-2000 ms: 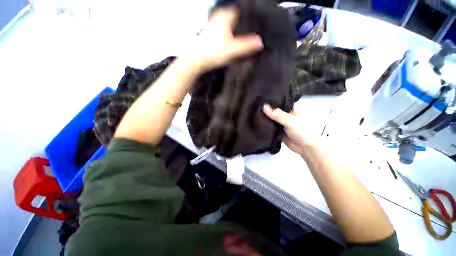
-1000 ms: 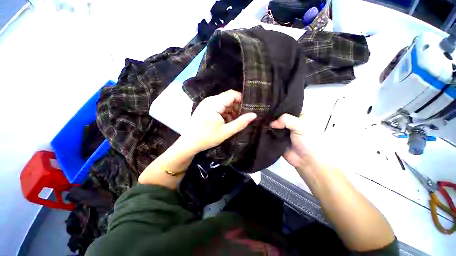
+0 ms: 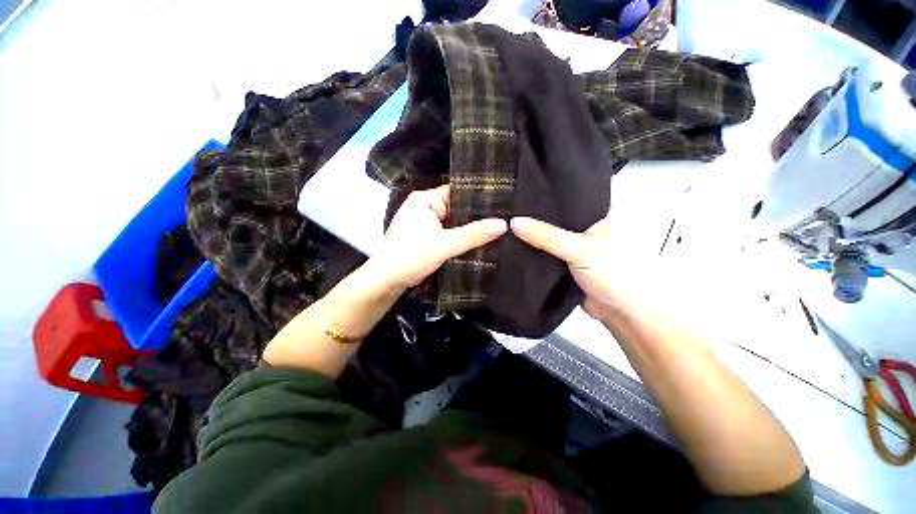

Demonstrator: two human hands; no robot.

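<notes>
A plaid garment (image 3: 482,131) with its plain dark lining (image 3: 552,151) turned outward lies bunched over the front of the table. A plaid band runs along the lining's edge. My left hand (image 3: 427,236) grips the band from the left, thumb on top and fingers under the fold. My right hand (image 3: 593,266) holds the lining at the right, its thumb nearly touching my left thumb at the seam. The fingers beneath the cloth are hidden. A plaid part of the cloth (image 3: 673,100) extends to the right behind.
The sewing machine (image 3: 854,171) stands at right, with scissors (image 3: 884,397) in front of it. A heap of plaid garments (image 3: 261,191) hangs at left over a blue bin (image 3: 151,261), beside a red stool (image 3: 85,341). A patterned pouch (image 3: 653,25) lies at the far edge.
The garment has been turned and lowered onto the table, with the plaid band now facing up. My left hand came down from the top to the band; both thumbs have drawn together.
</notes>
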